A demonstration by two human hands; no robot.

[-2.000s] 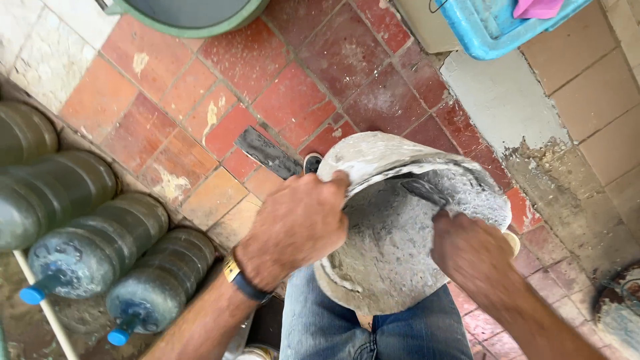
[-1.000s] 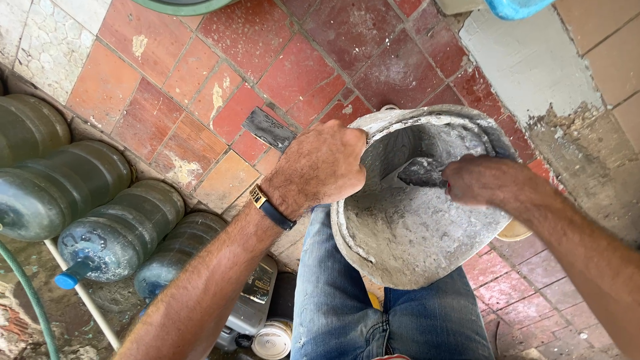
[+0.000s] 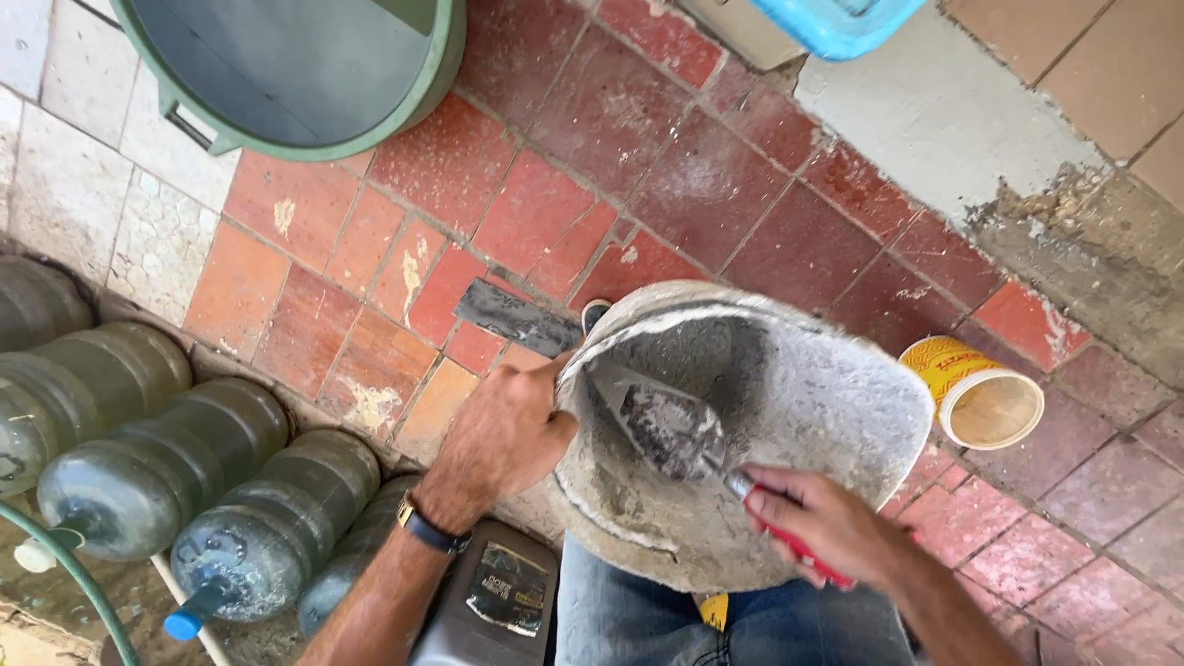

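Observation:
A worn, cement-crusted bucket [image 3: 814, 407] is tilted over my thighs, its mouth facing me. My left hand [image 3: 509, 430] grips its left rim, fingers curled over the edge. My right hand [image 3: 814, 523] is closed around the red handle of a pointed trowel [image 3: 671, 430]. The trowel's blade, smeared with grey material, lies inside the bucket near its left wall. Grey residue coats the bucket's inner surface. A flat grey strip [image 3: 513, 316] lies on the tiles just beyond my left hand.
A green tub [image 3: 444, 74] of greyish liquid stands at upper left. Large water bottles [image 3: 277, 527] lie along the left, beside a green hose [image 3: 79, 573]. A dark plastic jug [image 3: 490, 592] is near my left forearm. A yellow tub [image 3: 953, 370] lies right; a blue basin [image 3: 846, 32] is at top.
The trowel has moved within the bucket toward its left side, and its red handle now shows. My left hand stays on the rim. The view has shifted, bringing the green tub back in.

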